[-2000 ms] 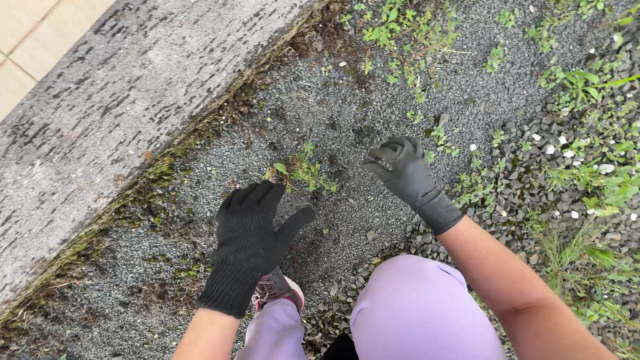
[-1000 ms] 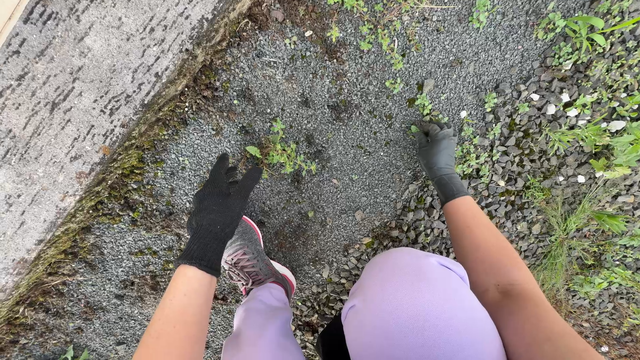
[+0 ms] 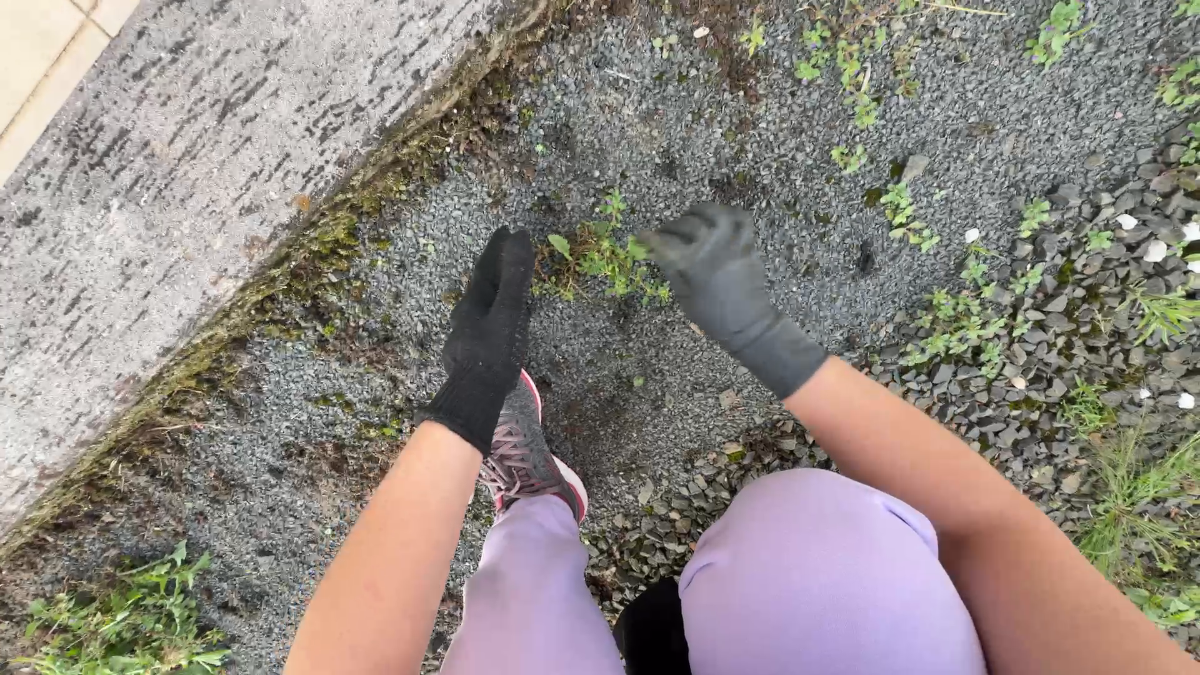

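Note:
My left hand (image 3: 492, 323), in a black knitted glove, is held edge-on over the gravel, left of a small clump of leafy green weeds (image 3: 614, 262). Its fingers are extended, with a gap beside the thumb and nothing seen in it. At the clump's right side is my right hand (image 3: 708, 262), in a dark grey glove. It is slightly blurred, with fingers curled and fingertips close to the leaves. A bit of green shows at those fingertips; whether they pinch it cannot be told.
A weathered concrete edge (image 3: 206, 159) with moss (image 3: 328, 244) along it runs diagonally at left. More weeds grow at lower left (image 3: 131, 614) and right (image 3: 961, 323), among coarser stones (image 3: 1022, 422). My sneaker (image 3: 525, 450) rests on the gravel below my left hand.
My right hand has moved left, from a small weed beside the coarser stones to the leafy clump. The left hand's fingers, spread apart before, are now closer together.

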